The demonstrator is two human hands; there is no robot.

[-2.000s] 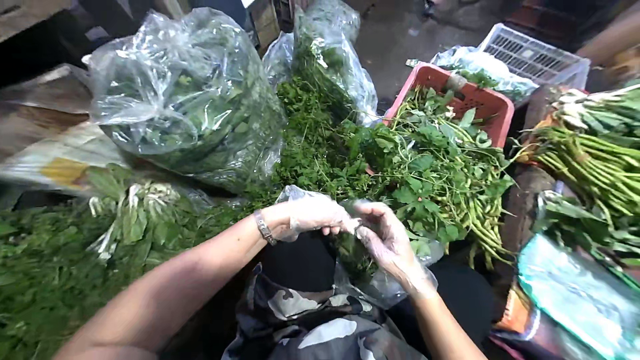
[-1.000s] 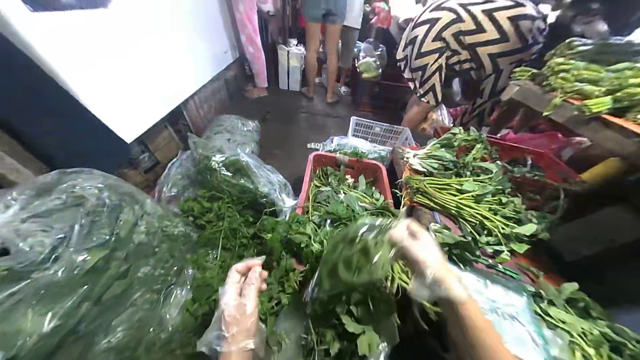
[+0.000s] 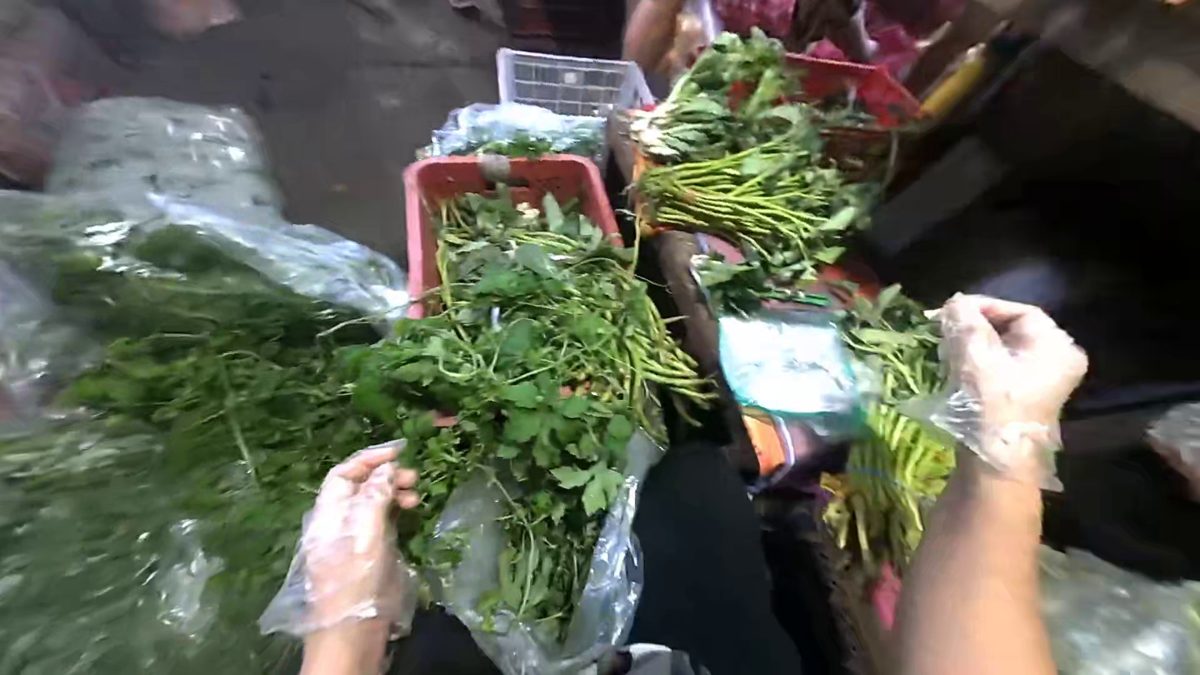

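Note:
My left hand [image 3: 361, 534], in a thin clear plastic glove, is beside the heap of leafy greens [image 3: 534, 375] with its fingers slightly curled and nothing seen in it. At the right, my gloved right hand [image 3: 1017, 366] is raised over a bunch of green stalks [image 3: 905, 450]; its fingers are bent toward the thumb, and whether they pinch something small is unclear. Between my forearms an open clear plastic bag [image 3: 623, 553] holds greens. Behind it, long beans [image 3: 656, 356] and leaves spill over the front of a red plastic crate [image 3: 422, 225].
Large clear bags [image 3: 159, 159] and loose greens lie along the left. A white plastic crate [image 3: 572, 80] stands behind the red one. At right are bundled stalks [image 3: 750, 202], a teal-edged plastic packet [image 3: 787, 366] and a red tray [image 3: 862, 84]. Another person's arm shows at the top.
Two seconds ago my hands were together; now they are wide apart. The blurred bundle beside my right hand one second ago is no longer there. The view has swung down since then.

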